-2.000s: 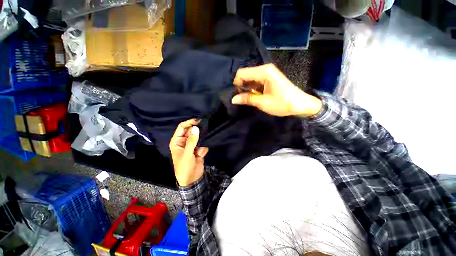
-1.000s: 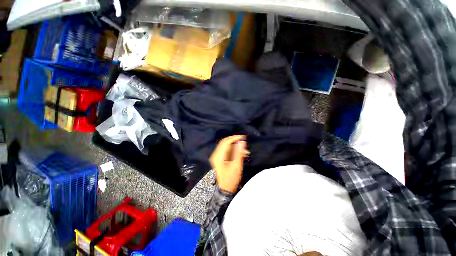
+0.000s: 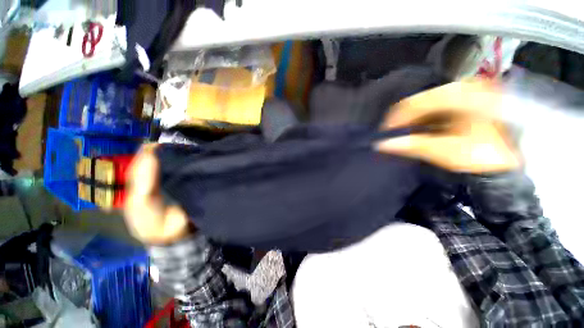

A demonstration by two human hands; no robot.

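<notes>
A dark navy garment [image 3: 294, 192] is stretched between my two hands above the lap. My left hand [image 3: 154, 198], blurred, grips its left end. My right hand [image 3: 454, 128], also blurred, grips its right end, with a dark strip pinched at the fingertips. Whether a small tool is also in my right hand cannot be told from the blur. The garment's lower edge sags between the hands and covers part of the lap.
Blue crates [image 3: 105, 102] and a red-and-tan bundle [image 3: 96, 181] are at the left. A tan carton [image 3: 227, 96] stands beyond the garment. A white table [image 3: 384, 22] crosses the top, with red-handled scissors [image 3: 91, 38] on another white surface. White plastic [image 3: 557, 160] is at the right.
My right hand has come back into view and holds the garment. My left hand has moved left. The garment is now lifted and pulled wide. The view has shifted, showing more of the tables.
</notes>
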